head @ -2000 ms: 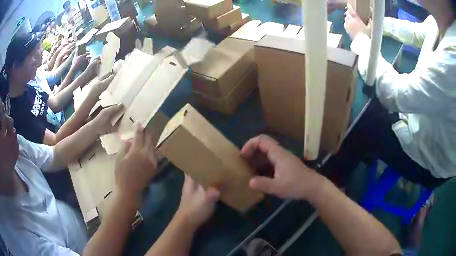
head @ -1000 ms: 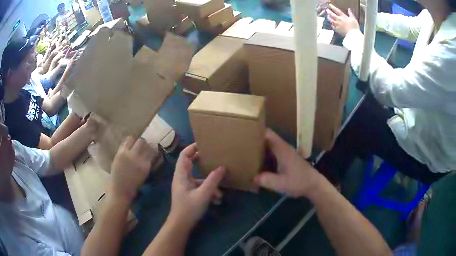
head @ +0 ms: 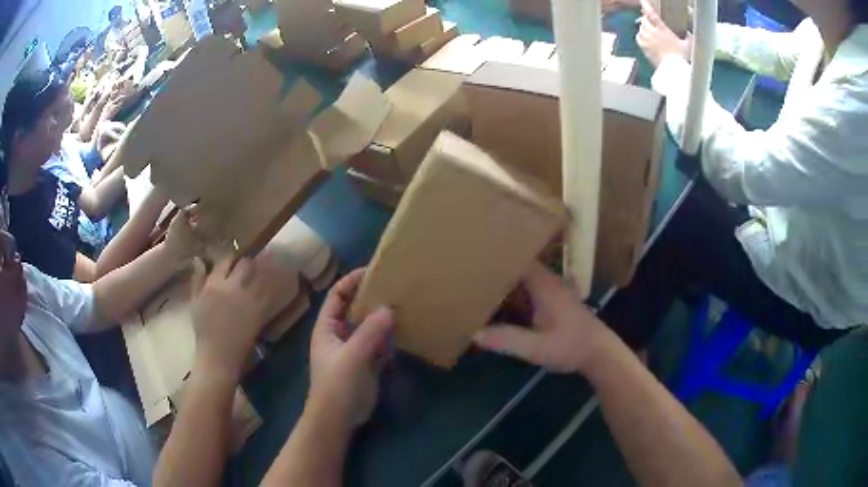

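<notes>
A closed brown cardboard box [head: 457, 247] is held up in the middle of the view, above the dark green table. It is tilted, its top leaning right, with a large plain face towards me. My left hand [head: 350, 347] grips its lower left edge, thumb on the face. My right hand [head: 547, 328] is at its lower right edge, thumb near the bottom corner and the fingers partly hidden behind the box.
A large upright carton [head: 619, 190] stands behind a pale post [head: 581, 143]. Closed boxes [head: 419, 109] are stacked beyond the held box. At left a neighbour's hands hold a part-folded box [head: 228, 143] over flat blanks [head: 157, 357]. A person in white [head: 790, 181] sits at right, near a blue stool [head: 738, 366].
The held box has turned from slanting left, to upright, to tilting right, and now shows its broad face. The neighbour's cardboard at left has been lifted and turned, with a flap standing out.
</notes>
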